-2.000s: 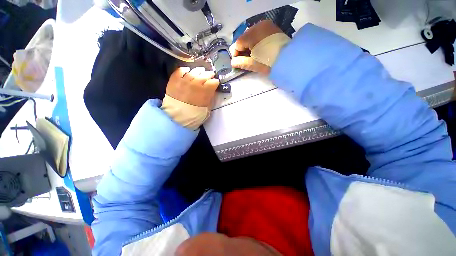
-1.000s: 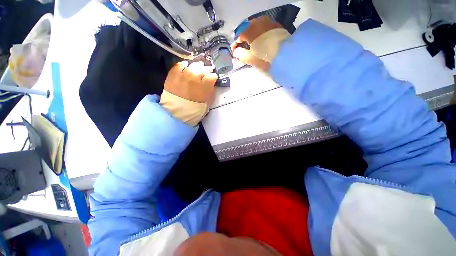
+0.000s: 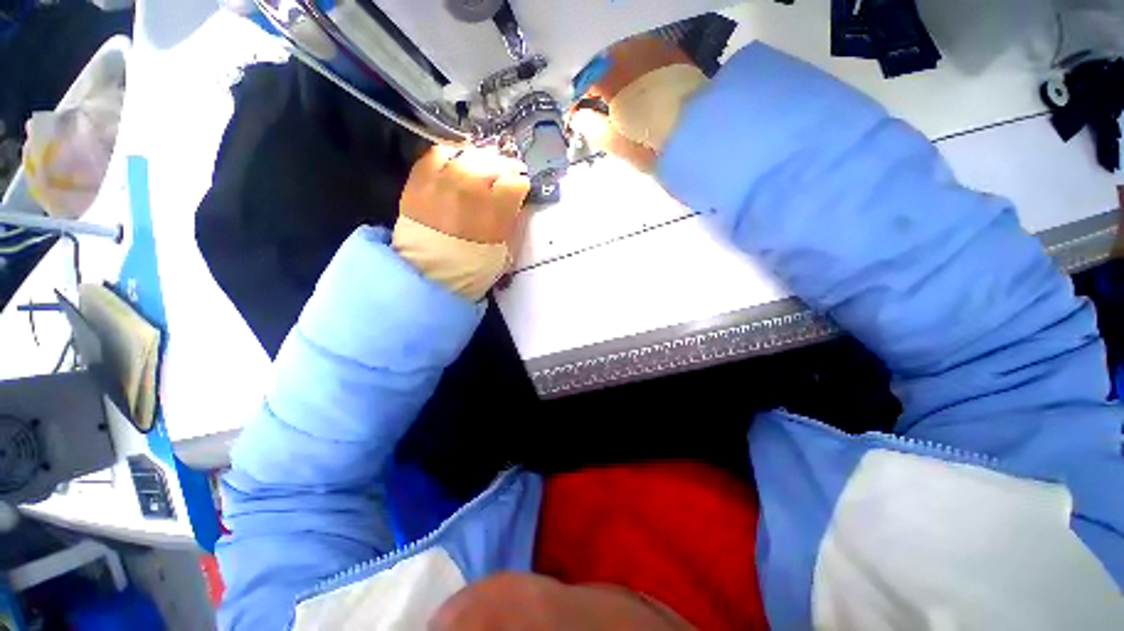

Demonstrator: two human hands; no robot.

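My left hand lies on the black fabric piece just left of the needle area, with its fingers bent. The fabric spreads left over the white table and hangs over its edge. A small dark label with a pale mark shows right of my left fingertips, below the grey cylinder at the needle. My right hand is right of the needle area of the sewing machine. Its fingertips are bent in bright light; whether it holds anything cannot be made out.
Black printed labels lie at the upper right, with others partly behind my right hand. A black bundle with a pale round item is at the far right. A printed scale runs along the table's front edge. A notebook-like object stands at the left.
The small dark label has moved slightly up and left, closer under the grey cylinder. My left hand has shifted slightly up and left with the fabric. My right hand has moved slightly up.
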